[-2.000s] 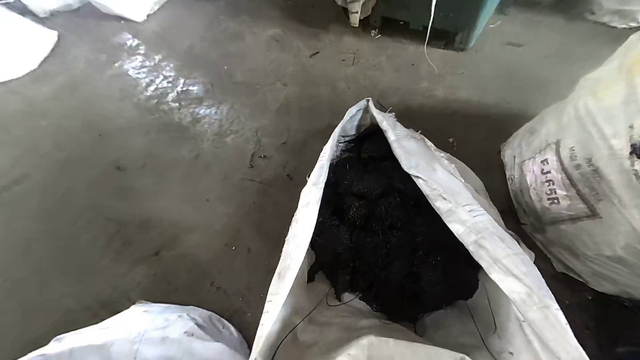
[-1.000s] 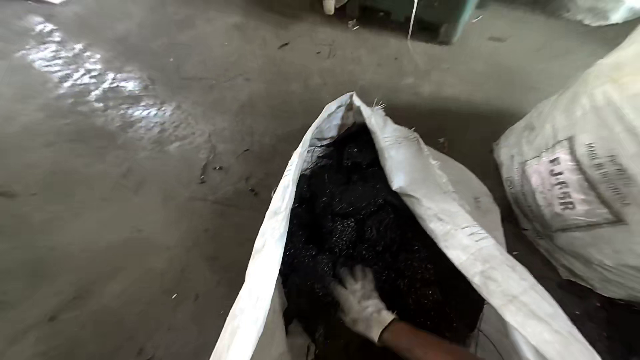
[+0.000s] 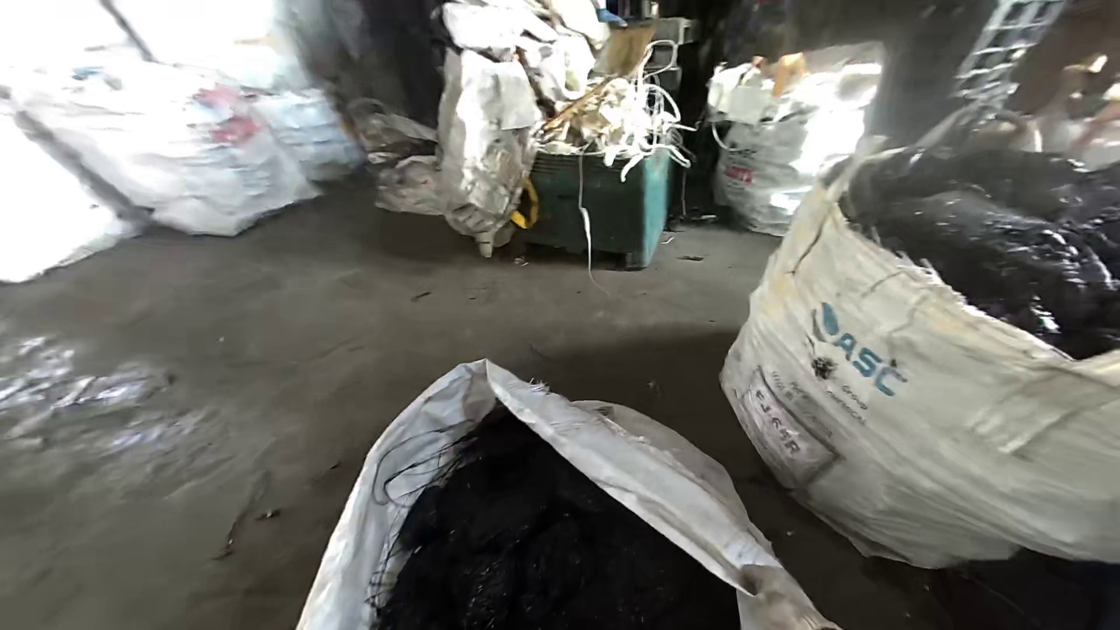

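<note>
An opened white woven sack point(image 3: 647, 490) stands at the bottom centre of the head view, its mouth spread into a pointed shape. Black loose material point(image 3: 542, 542) fills the inside; its exact kind cannot be told. Loose dark threads hang along the sack's left inner wall. Neither my left hand nor my right hand shows in this frame, so what they hold or touch is hidden.
A large white bulk bag point(image 3: 884, 420) heaped with black material stands close on the right. Farther back, a green bin point(image 3: 595, 206) overflows with white strapping and scraps. White sacks point(image 3: 201, 157) stand at the left, on the grey concrete floor point(image 3: 289, 306).
A gloved hand lay on the black material inside the sack one second ago; it is now out of view. The view has tilted up toward the room.
</note>
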